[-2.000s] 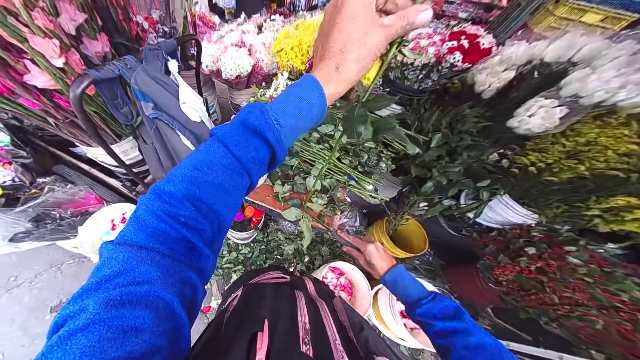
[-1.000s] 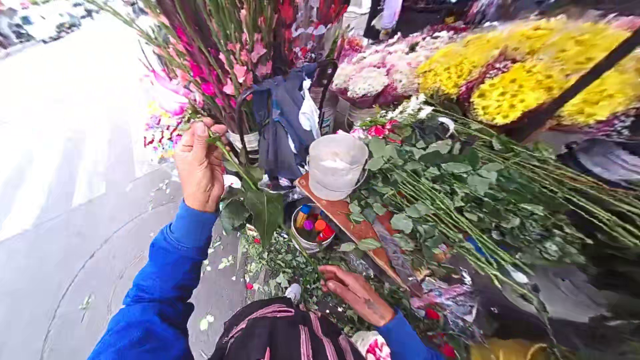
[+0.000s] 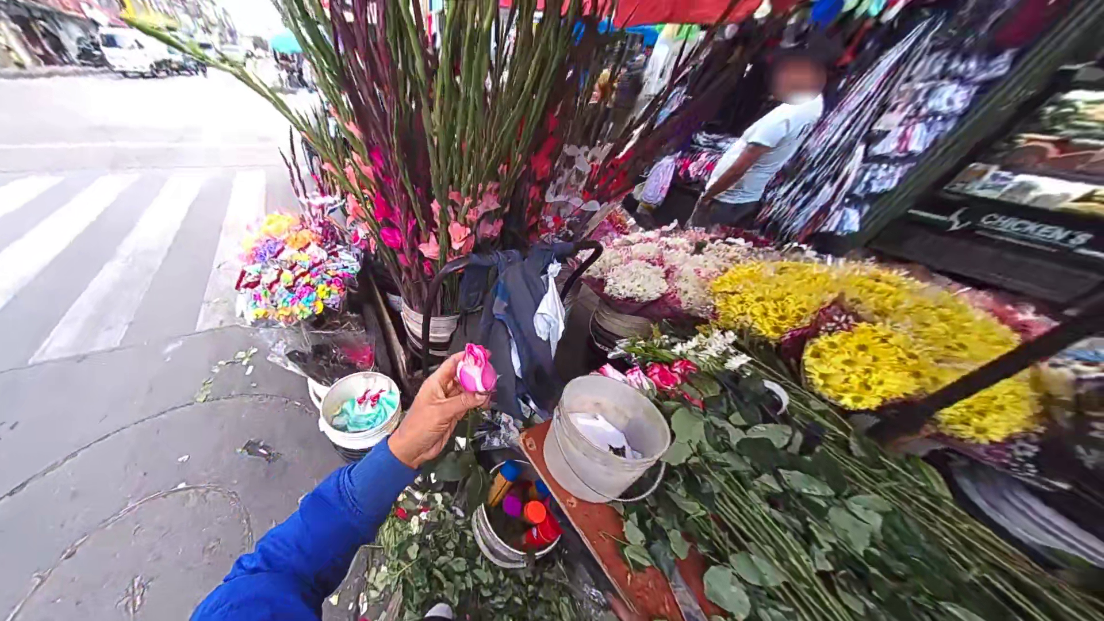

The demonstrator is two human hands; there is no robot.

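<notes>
My left hand (image 3: 435, 416) is raised near the middle, its thumb and fingers closed around a pink and white rose (image 3: 477, 369) just under the bloom. Leaves hang below the hand, above a small bucket (image 3: 504, 552) that holds spray cans with coloured caps. To the hand's right, a translucent plastic bucket (image 3: 595, 470) with white material inside stands on a reddish wooden board (image 3: 617, 552). Cut rose stems with green leaves (image 3: 776, 509) lie across the right side. My right hand is out of view.
A white bucket (image 3: 360, 442) with teal cloth stands left of the hand. Behind are a hand truck's black handle (image 3: 440, 289) with a dark jacket, tall gladioli (image 3: 448, 138) and yellow chrysanthemums (image 3: 888, 345). A person (image 3: 763, 155) stands at the back. Leaf litter covers the ground below.
The view has swung up and left. My right hand, seen low in the middle a second ago, has left the frame. The rose bloom now shows in my left hand.
</notes>
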